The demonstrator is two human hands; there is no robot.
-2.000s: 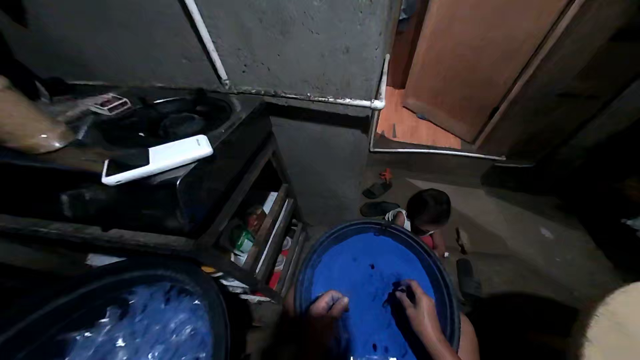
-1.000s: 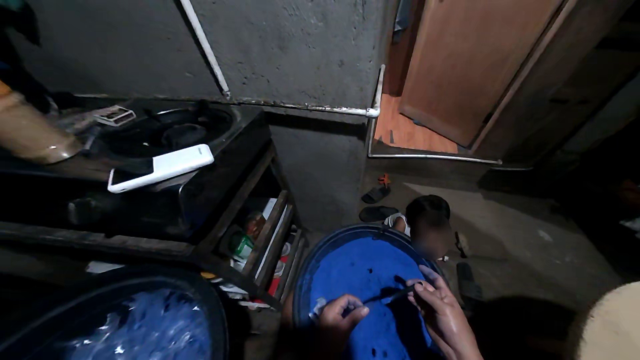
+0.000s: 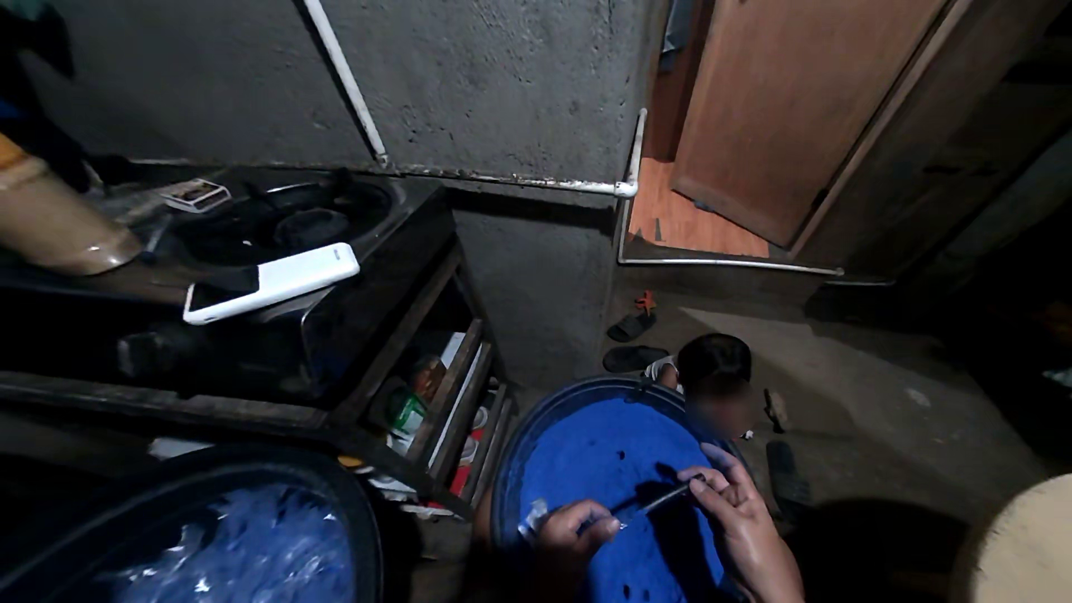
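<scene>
Both hands are over a round black-rimmed tub (image 3: pixel 620 419) holding blue powder-like material (image 3: pixel 586 448) with dark specks. My right hand (image 3: pixel 741 528) pinches one end of a thin, stick-like item (image 3: pixel 670 498) between thumb and fingertips. On the left side of the tub, my left hand (image 3: pixel 578 532) has its thumb and fingers together at the item's other end. Something small, pale and crumpled, perhaps clear plastic (image 3: pixel 533 515), lies beside the left fingers. What the thin item is cannot be told. At the lower left, a second black tub (image 3: pixel 356 502) contains many shiny clear pieces over blue.
A white rectangular device (image 3: pixel 306 276) lies on the black gas stove (image 3: pixel 377 293), near a small box (image 3: pixel 197 194). Below is a wooden rack (image 3: pixel 452 402) with packets. A small person (image 3: pixel 714 368) is low behind the tub, near slippers (image 3: pixel 636 358). A pale rounded object (image 3: pixel 1026 544) stands at right.
Two seconds ago the hands were farther apart and lower over the blue material; they have come up and together, with the thin item now between them. The small person's head has turned.
</scene>
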